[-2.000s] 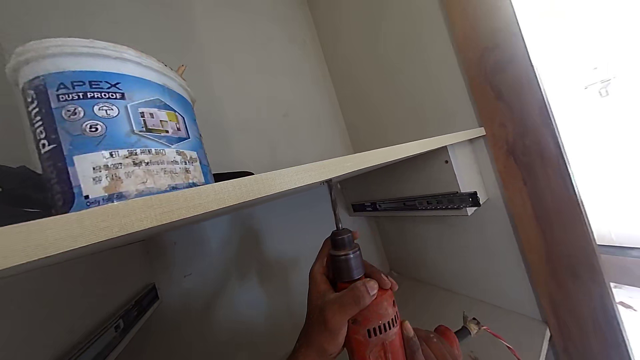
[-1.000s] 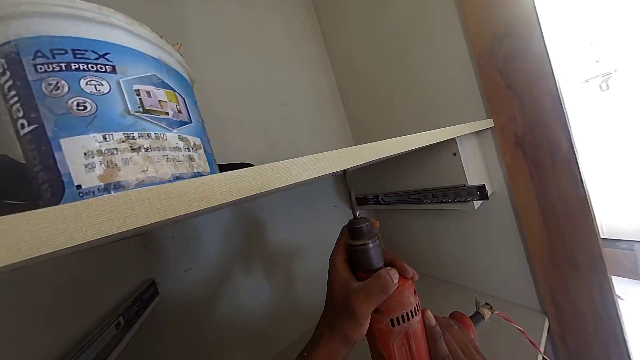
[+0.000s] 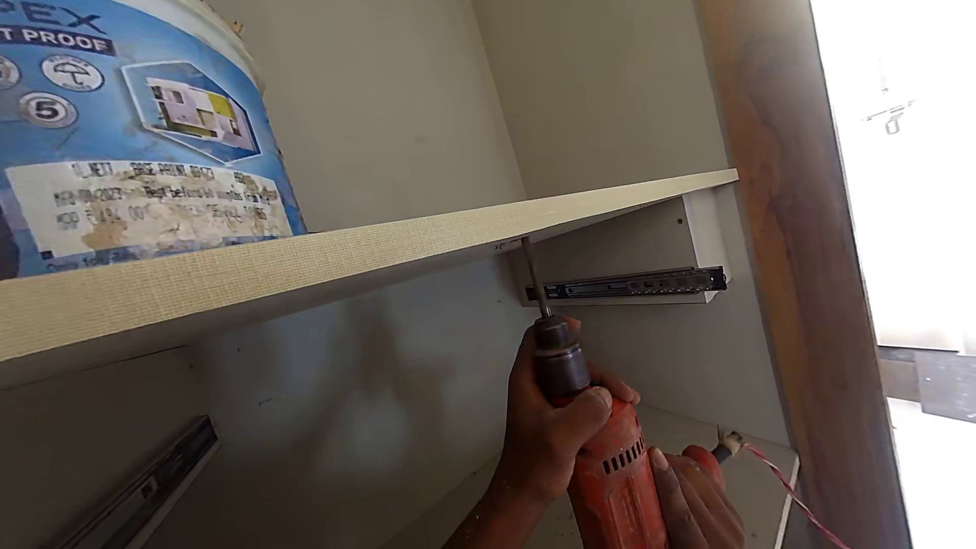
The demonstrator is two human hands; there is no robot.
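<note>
A red corded power drill (image 3: 621, 488) points upward, its long bit (image 3: 535, 274) meeting the underside of a light wood-grain shelf (image 3: 427, 236) near the front edge. My left hand (image 3: 553, 427) is wrapped round the front of the drill body, just below the dark metal chuck (image 3: 562, 362). Lower down at the right, my right hand (image 3: 698, 496) grips the drill at its handle side; part of this hand is hidden behind the body. Whether the bit has entered the board, I cannot tell.
A blue-labelled paint bucket (image 3: 145, 137) stands on the shelf. Black drawer slides line the right (image 3: 633, 284) and left (image 3: 145, 488) inner sides. A twisted red-and-white wire (image 3: 793, 492) trails from the drill's cord end, near a brown wooden frame (image 3: 801, 267).
The view has shifted closer to the shelf and bucket. Both hands still hold the drill, with its bit at the shelf's underside throughout.
</note>
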